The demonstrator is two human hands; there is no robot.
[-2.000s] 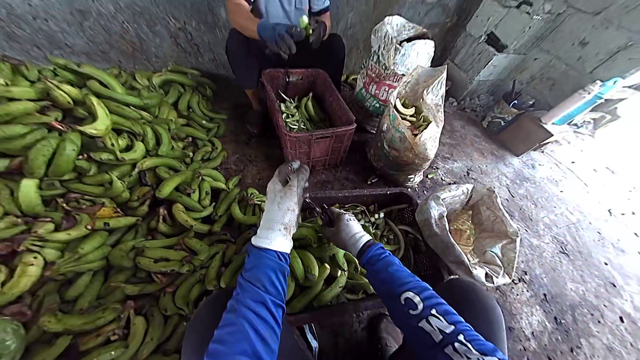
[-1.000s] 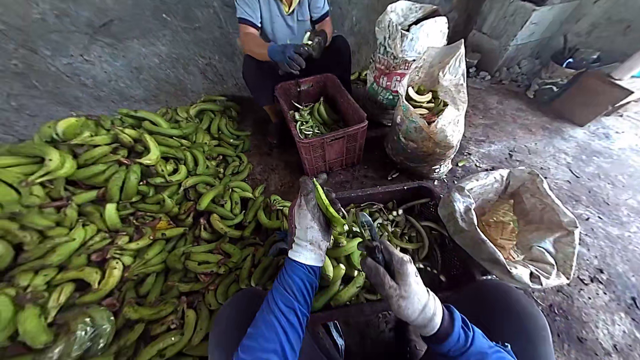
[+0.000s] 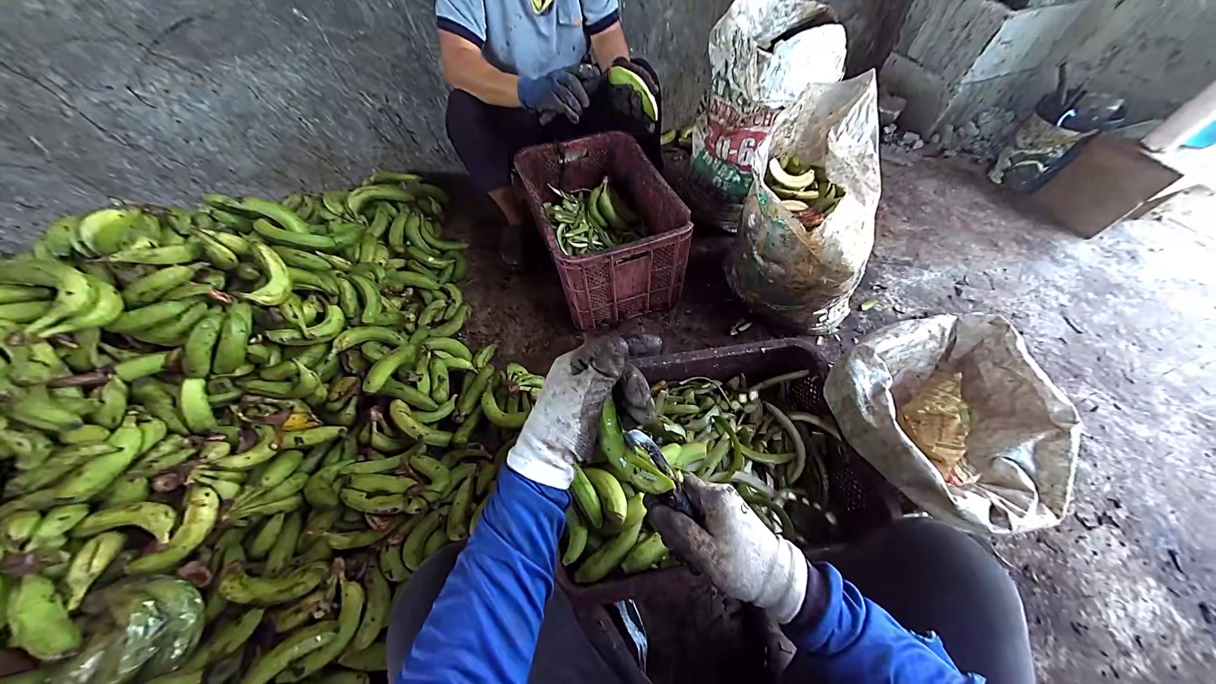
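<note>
My left hand (image 3: 581, 404), in a soiled white work glove, grips a green plantain (image 3: 622, 454) by its upper end. In my gloved right hand (image 3: 731, 537) is a knife (image 3: 657, 461) with a dark handle; its blade lies against the plantain's right side. Both hands are over a dark red plastic crate (image 3: 727, 361) between my knees. Whole green plantains (image 3: 608, 518) lie in the crate's left part, and strips of green peel (image 3: 760, 442) fill much of the rest.
A large heap of green plantains (image 3: 285, 380) covers the floor at left. Ahead, a gloved person (image 3: 537, 47) sits behind a second crate (image 3: 627, 275). Filled sacks (image 3: 807, 256) stand beside it. An open sack (image 3: 1035, 427) lies right of my crate, a cardboard box (image 3: 1102, 185) farther back.
The plantain in my left hand now points downward, where it pointed up a second ago. My right hand has brought the knife against it. The other person now holds a partly peeled green fruit.
</note>
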